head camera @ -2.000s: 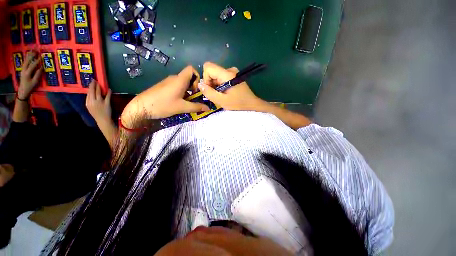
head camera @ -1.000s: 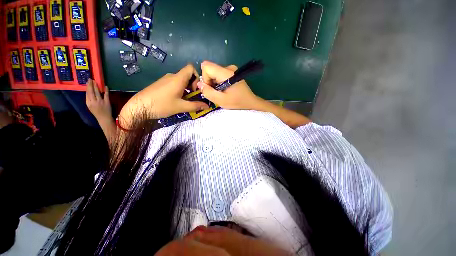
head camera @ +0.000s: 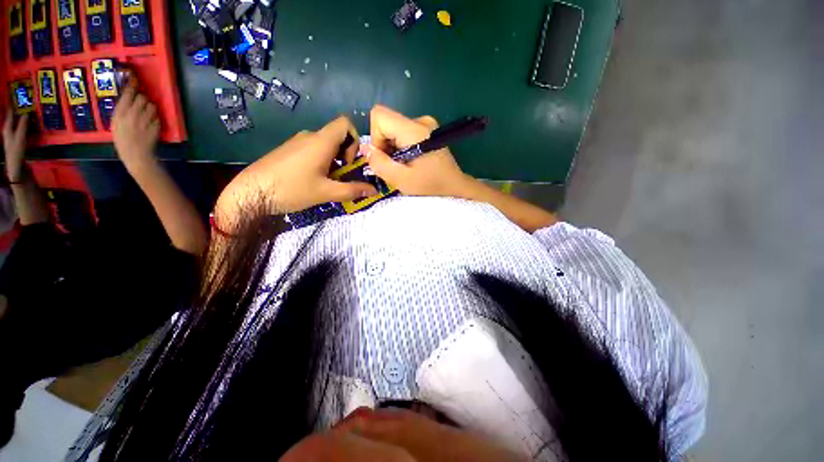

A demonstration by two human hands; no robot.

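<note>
A keypad phone [head camera: 313, 215] with a yellow frame and dark keys is held against the front of the shirt, partly covered by fingers. My left hand [head camera: 294, 171] grips the phone from the left. My right hand [head camera: 411, 158] is closed around a slim black stick, perhaps a marker pen [head camera: 456, 133], at the phone's upper end. The stick slants up to the right. Fingers hide its lower tip and most of the phone's screen end.
A red tray [head camera: 172, 90] of keypad phones lies on the green bench at the left, with another worker's hands [head camera: 137, 126] at it. A battery pile [head camera: 244, 45] lies beside it. A lone battery, a small yellow piece [head camera: 444, 17] and a dark slab [head camera: 557, 45] lie further right.
The other worker's hand has moved from the tray's front edge onto its lower right phone pocket. The tray sits slightly higher in view. The black stick has tilted a little; my hands have barely moved.
</note>
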